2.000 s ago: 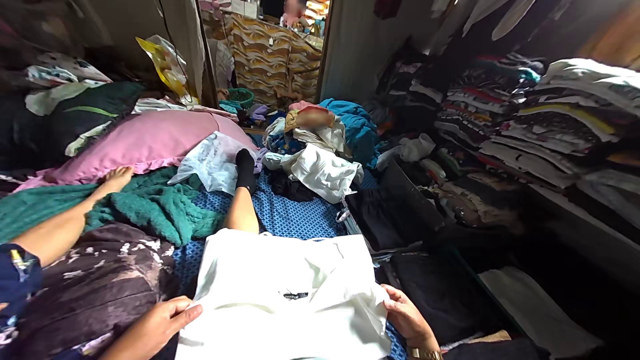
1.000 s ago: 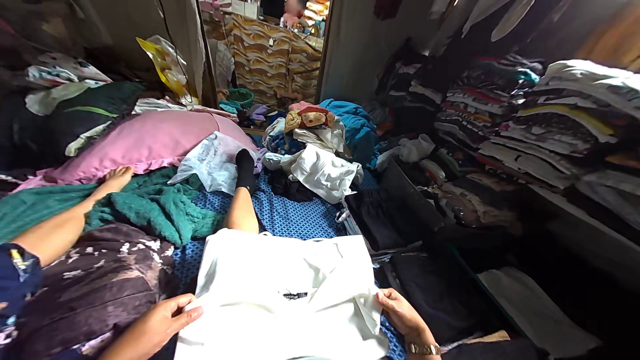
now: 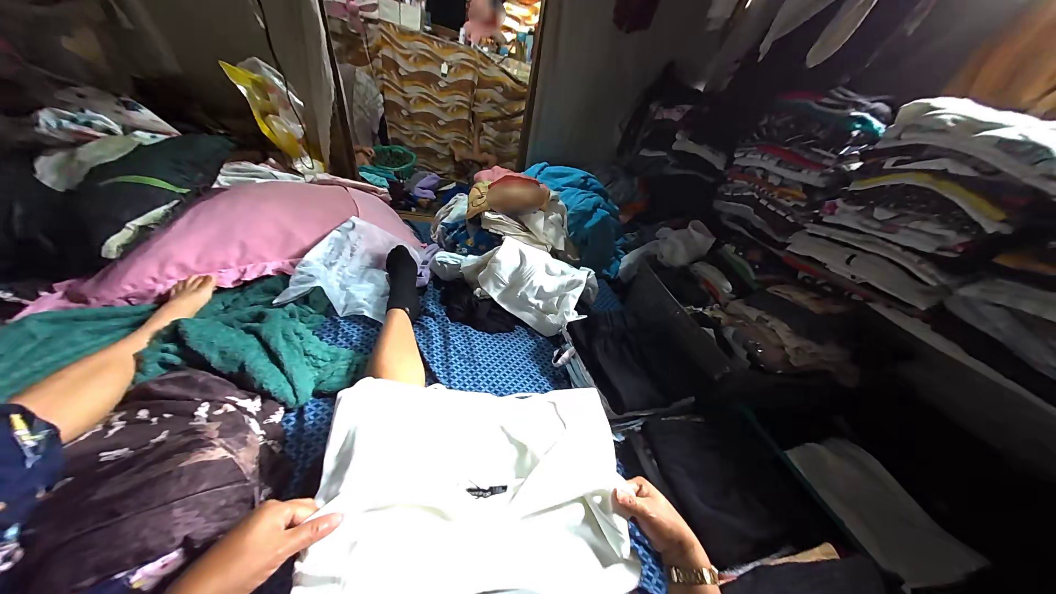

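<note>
A white garment (image 3: 437,462) lies spread over the blue patterned cloth (image 3: 487,355), with a small dark mark or label near its middle. My left hand (image 3: 276,532) grips its left edge between thumb and fingers. On the opposite edge my right hand (image 3: 652,511), with a gold-coloured wristband, pinches the fabric. Beyond the garment, one leg wears a black sock (image 3: 402,280); the other foot is bare and rests by a green fleece blanket (image 3: 256,338).
A pink pillow (image 3: 239,227) and a dark patterned cushion (image 3: 157,470) are at left. Ahead lies a heap of clothes (image 3: 528,280). Folded dark clothes (image 3: 627,355) fill an open container at right, below tall stacks of folded clothes (image 3: 907,206).
My right hand has shifted slightly along the garment's right edge, and the fabric there is now folded a little inward. My left hand has stayed at the left edge.
</note>
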